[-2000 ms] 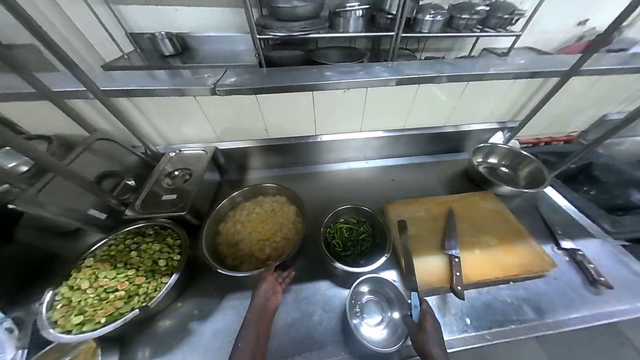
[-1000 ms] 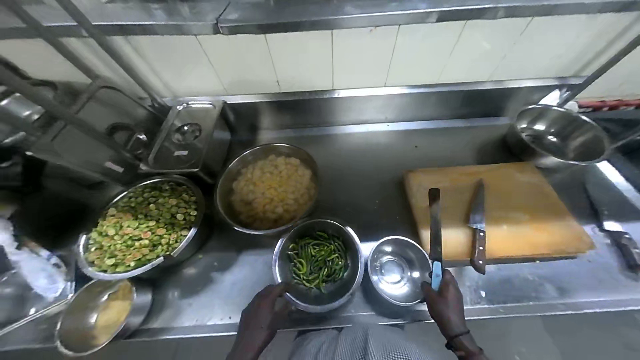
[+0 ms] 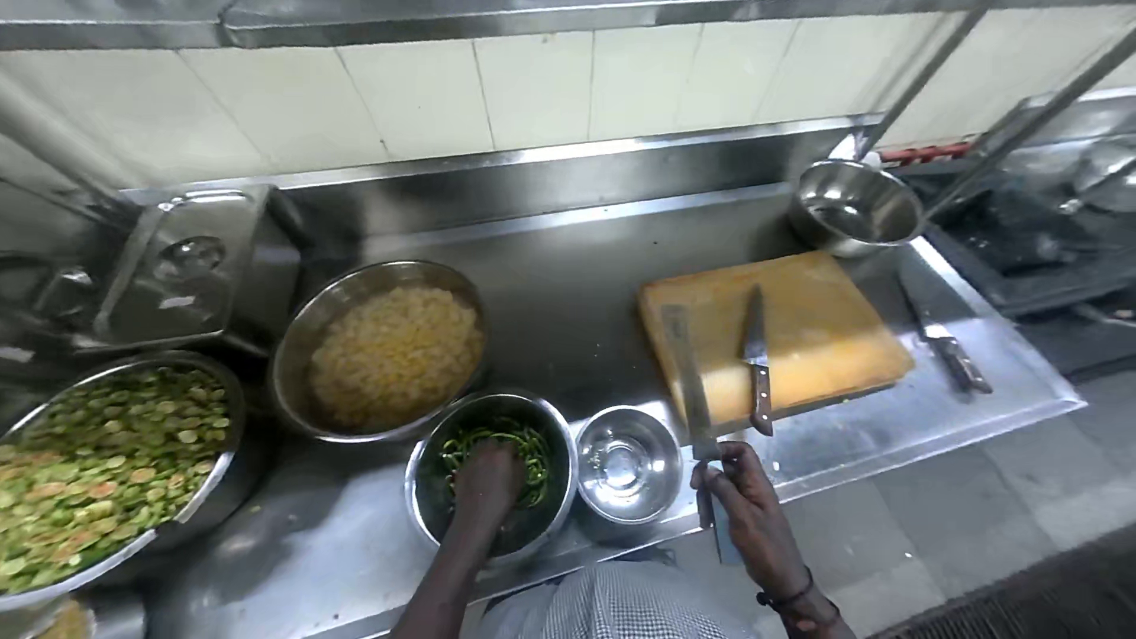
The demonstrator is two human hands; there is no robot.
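My left hand (image 3: 488,479) reaches down into a steel bowl (image 3: 420,524) among green chillies (image 3: 535,457); its fingers are hidden, so whether it grips any cannot be told. In my right hand (image 3: 745,497) is a long flat blade (image 3: 689,377), which points away from me past the left edge of a yellowed cutting board (image 3: 834,311). A knife with a brown riveted handle (image 3: 761,395) lies on the board. Between my hands stands a small steel bowl (image 3: 628,466) with nothing seen in it.
Behind the chillies is a bowl of pale chopped pieces (image 3: 395,355). A large pan of sliced green vegetables (image 3: 115,470) stands at left, a lidded steel container (image 3: 182,266) behind it. Another knife (image 3: 950,351) lies right of the board, below a steel pot (image 3: 856,209).
My left hand has gone from the chilli bowl's rim down into the bowl. That bowl was nearer the back two seconds ago, left of the small bowl. My right hand still holds the blade.
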